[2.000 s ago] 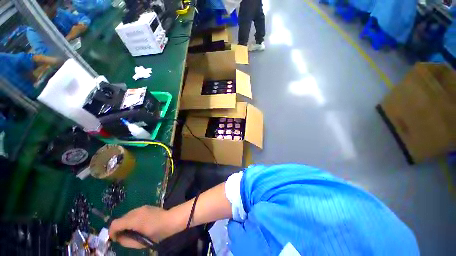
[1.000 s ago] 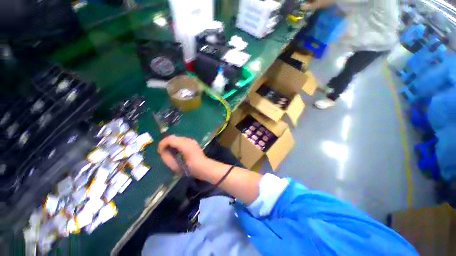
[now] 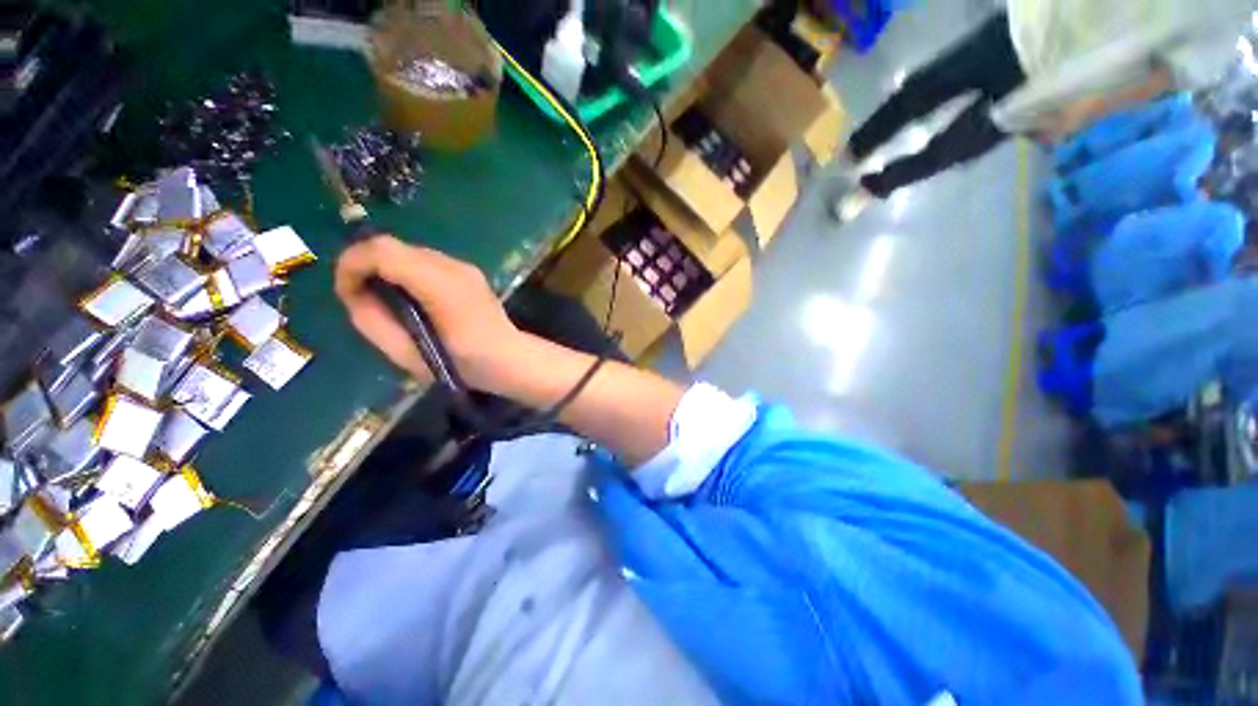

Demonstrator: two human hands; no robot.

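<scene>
My right hand (image 3: pixel 421 310) is closed around the dark handle of a soldering iron (image 3: pixel 353 213). Its metal shaft points up and away, beside small dark shiny parts (image 3: pixel 380 163), and its cable runs back past my wrist. A heap of flat white-silver battery cells (image 3: pixel 168 342) with amber edges lies on the green mat left of my hand. A second heap of small dark parts (image 3: pixel 228 124) lies behind the cells. My left hand is not in view.
A tape roll (image 3: pixel 436 104) stands behind the small parts. A yellow-green cable (image 3: pixel 586 145) hangs near the bench edge by a green tray (image 3: pixel 655 69). Open cartons (image 3: pixel 711 297) stand on the floor beside the bench. A person's dark-trousered legs (image 3: pixel 938 104) are in the aisle.
The view has swung left and down, so the battery cells show fully and the far bench has left the picture. My right hand still holds the iron, now above the bench near the small parts.
</scene>
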